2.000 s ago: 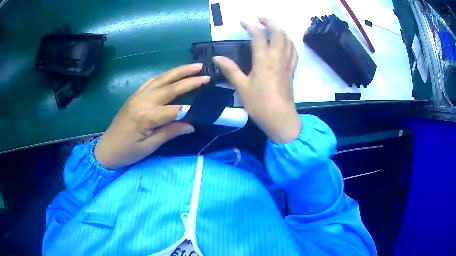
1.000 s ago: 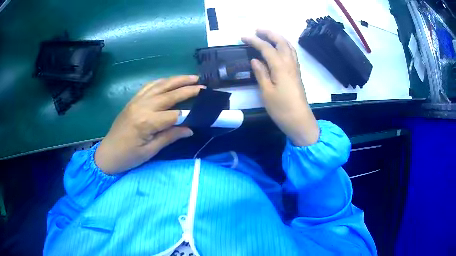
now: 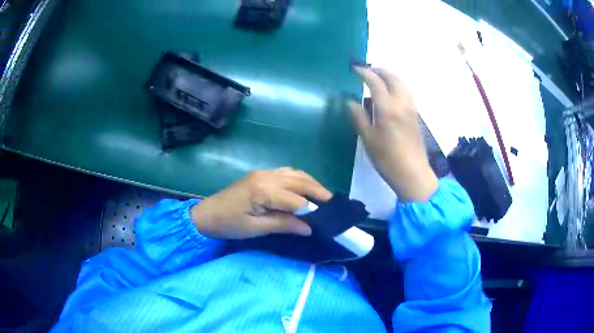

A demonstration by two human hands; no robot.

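Observation:
My left hand [image 3: 260, 203] grips a curled white backing sheet [image 3: 355, 240] with black adhesive material [image 3: 335, 216] on it, near the bench's front edge. My right hand [image 3: 394, 130] is slightly blurred above the left edge of the white paper, thumb and fingers apart, with nothing seen between their tips. A dark housing [image 3: 433, 148] lies beneath it, mostly hidden by the hand and wrist.
A black open housing [image 3: 195, 91] rests on another dark piece [image 3: 179, 130] on the green mat [image 3: 293, 143]. Another housing [image 3: 262, 13] is at the top edge. Stacked housings [image 3: 480, 179] and a red-handled brush [image 3: 488, 104] lie on the white paper [image 3: 417, 39].
The view has swung left, so the bench items appear farther right. My right hand has shifted left relative to the housing, off its right end. My left hand still grips the backing sheet.

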